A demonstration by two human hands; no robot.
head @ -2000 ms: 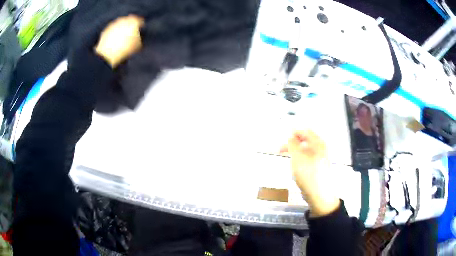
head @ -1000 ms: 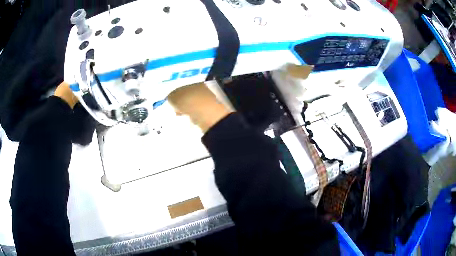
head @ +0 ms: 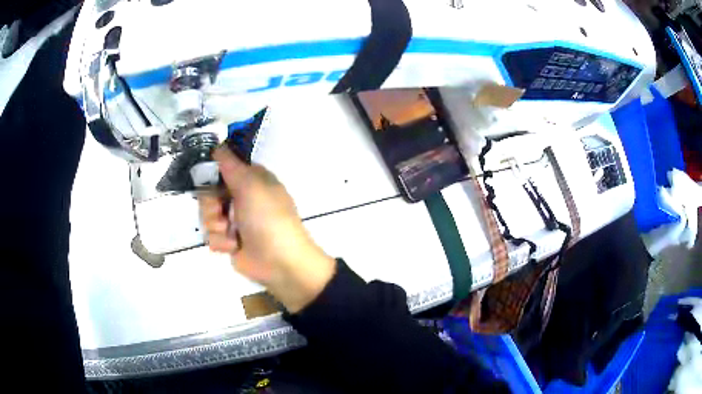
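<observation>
The white sewing machine head (head: 308,73), with a blue stripe, spans the top of the view. My right hand (head: 265,231) is in front of the metal needle area, thumb and fingers pinched on a small dark piece (head: 175,175). The piece shows left of my fingertips; dark and blue material also shows behind them, and I cannot tell if it is the same thing. My fingers hide much of it and the needle. The needle plate cover (head: 169,223) is below. My left hand is not in view; black cloth or a sleeve fills the left side.
A smartphone (head: 416,146) leans at the machine's right. A green band (head: 450,242) and reddish-brown strips (head: 493,231) hang over the edge beside a wavy black cord. A ruler (head: 185,350) runs along the near edge, with a tan label (head: 260,305) above it. Blue containers (head: 646,169) stand right.
My right hand has come from beneath the machine arm, left and nearer, to the needle area, with a dark piece now in its fingers. My left hand has gone out of view. The phone is uncovered.
</observation>
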